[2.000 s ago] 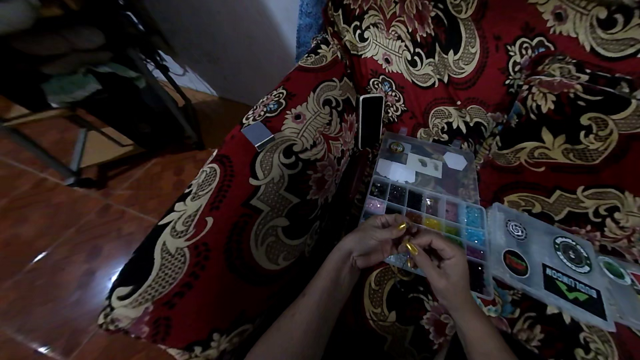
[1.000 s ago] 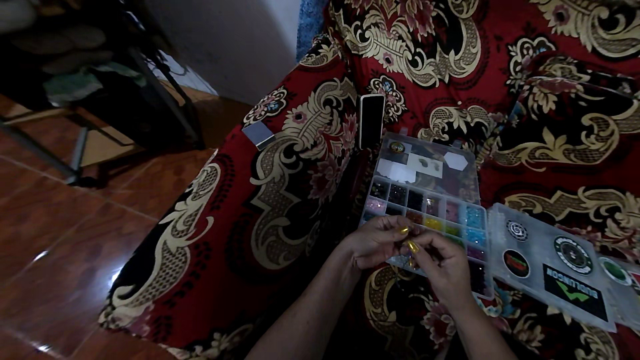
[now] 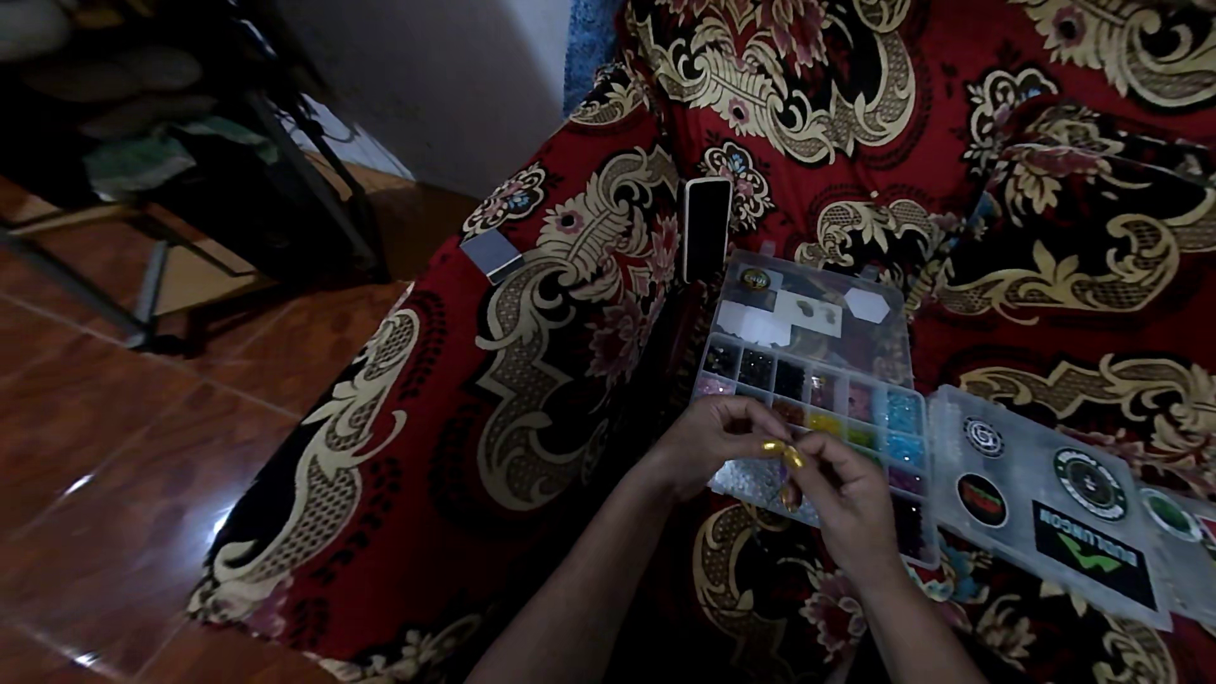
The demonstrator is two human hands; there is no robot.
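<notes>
My left hand and my right hand meet fingertip to fingertip above a clear plastic bead organizer. The thumb and finger of each are pinched together, and the nails are gold. Whatever lies between the fingertips is too small to make out. Black beads, yellow beads, turquoise beads and other colours fill the compartments below and around the hands. The organizer's raised or folded-back lid carries stickers. Clear beads show under my left hand.
A patterned red and black cover lies over the sofa. A phone leans beyond the organizer; a small grey box rests on the sofa arm. At right lies a second plastic case with stickers. A metal-framed stand is at left.
</notes>
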